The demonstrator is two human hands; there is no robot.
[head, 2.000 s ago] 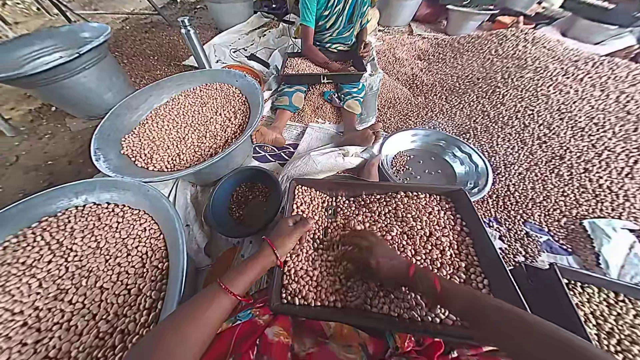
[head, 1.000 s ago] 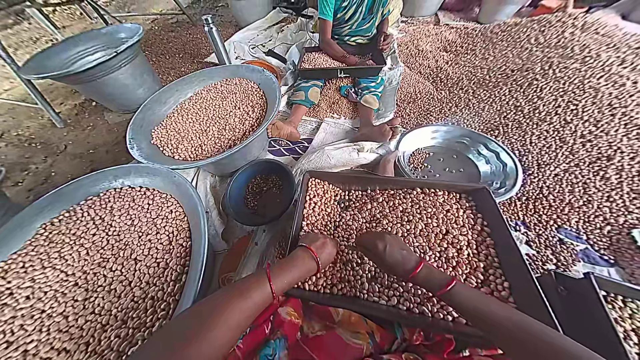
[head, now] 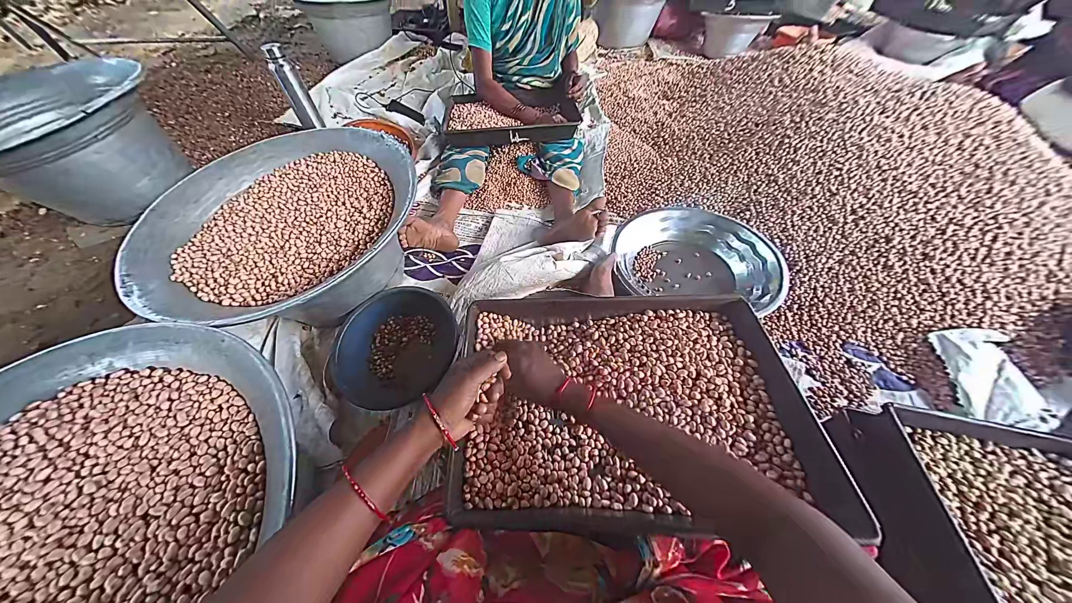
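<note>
A dark rectangular tray (head: 802,402) rests over my lap, spread with pinkish-brown nuts or seeds (head: 662,360). Above its left part, my left hand (head: 476,394) is curled round several of the nuts, which show between its fingers. My right hand (head: 533,370) is beside it, close to or touching its fingertips; its own fingers are blurred and partly hidden, so what it holds is unclear. Just left of my left hand, a dark blue bowl (head: 350,356) holds a small heap of darker nuts.
Two wide metal tubs (head: 142,268) (head: 280,435) of nuts stand at the left. A shiny steel basin (head: 758,268) lies beyond the tray, near a large nut heap (head: 879,184). Opposite, a person (head: 528,50) sits with another tray (head: 502,136). A further tray (head: 930,502) is at the lower right.
Both hands have moved from the near part of the tray to its upper left and come together. Nuts now show in my left hand.
</note>
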